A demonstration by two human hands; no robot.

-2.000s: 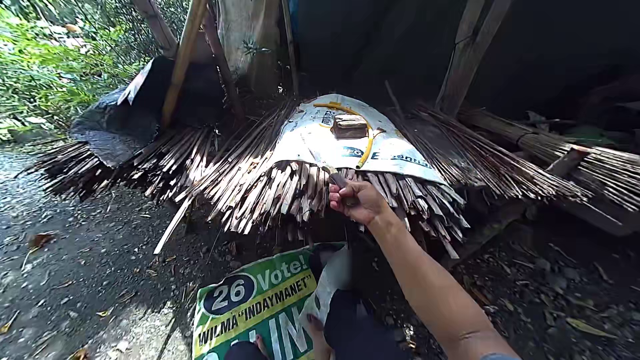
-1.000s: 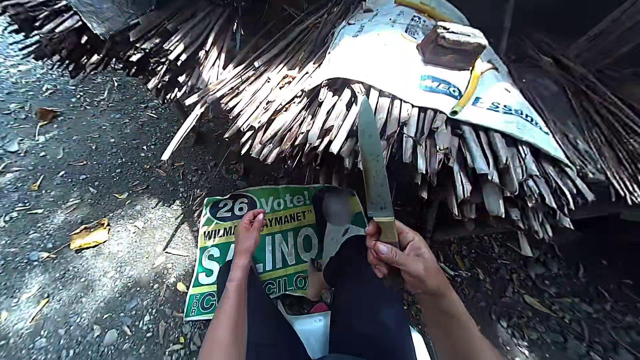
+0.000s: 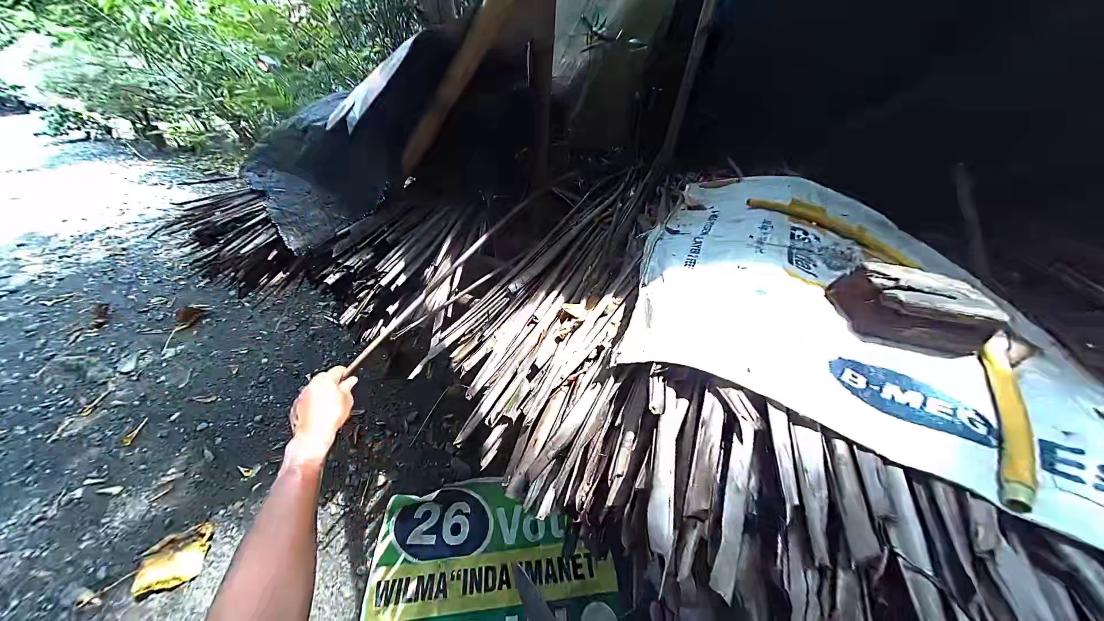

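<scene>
My left hand (image 3: 322,409) is closed around the near end of a long thin stick (image 3: 431,291), which slants up and away over the piled dry stalks. The heap of dry split stalks (image 3: 552,379) spreads to the right of that hand. A white printed sack (image 3: 733,302) covers part of the heap, with a piece of wood (image 3: 918,309) and a curved yellow strip (image 3: 1009,423) on top. At the bottom edge, the tip of a knife blade (image 3: 533,595) shows over a green printed tarp (image 3: 461,565). My right hand is out of view.
Gravel ground (image 3: 172,431) with fallen leaves lies on the left. Dark plastic sheeting (image 3: 319,172) covers more stalks farther back. A slanted pole (image 3: 457,86) stands behind the heap, and green plants (image 3: 198,78) grow at the back left.
My left hand, empty over the tarp one second ago, has moved out to the stick and taken hold of it. My right hand and the knife handle have dropped out of view.
</scene>
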